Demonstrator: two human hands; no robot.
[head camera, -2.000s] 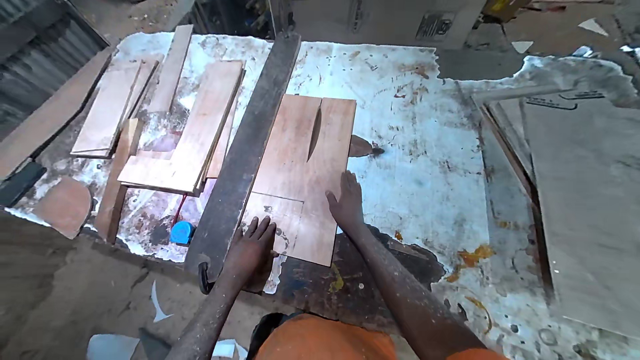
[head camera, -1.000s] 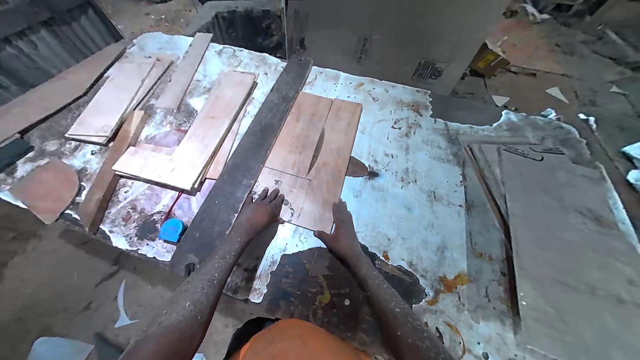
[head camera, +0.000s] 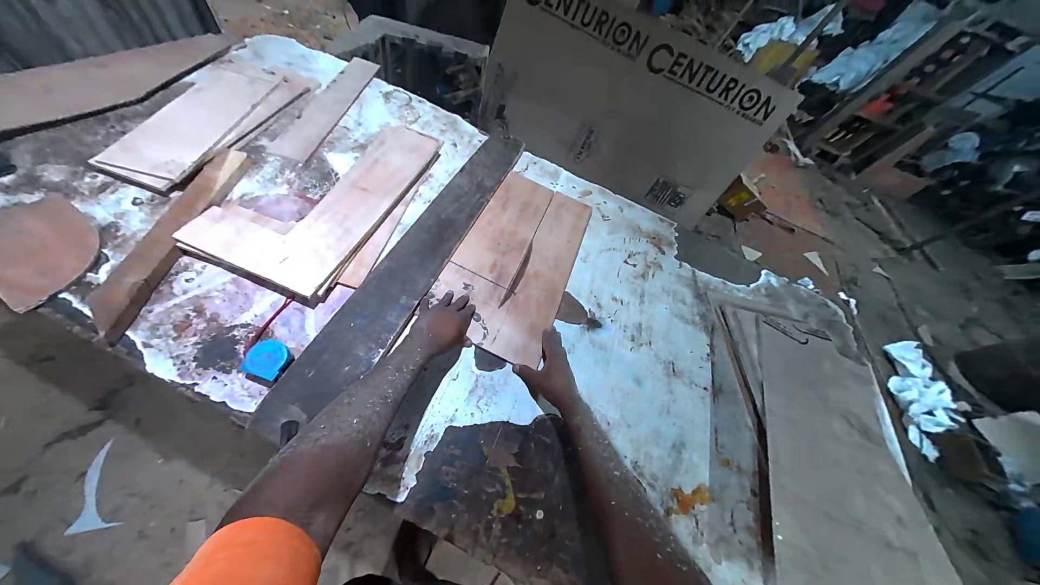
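A thin plywood panel (head camera: 520, 260) lies on the worktable against a long dark wooden board (head camera: 390, 284). The panel has a lengthwise slit, a drawn line and pencil marks near its close end. My left hand (head camera: 445, 325) rests flat with fingers spread on the panel's near left part, beside the dark board. My right hand (head camera: 554, 374) is at the near right corner, thumb at the near edge and fingers along the right side; it does not visibly close around the panel. A dark blade-like point (head camera: 577, 310) shows from under the panel's right side.
Left of the dark board lie stacked L-shaped plywood pieces (head camera: 325, 236), more plywood strips (head camera: 187, 122), a wood bar (head camera: 162, 244), a rounded piece (head camera: 45, 252) and a blue tape measure (head camera: 266, 361). A large sheet (head camera: 837, 455) lies right; a cardboard sheet (head camera: 601, 106) stands behind.
My right hand has moved from the panel's right edge to its near right corner. My left hand stays on the panel's near left part. The view has shifted.
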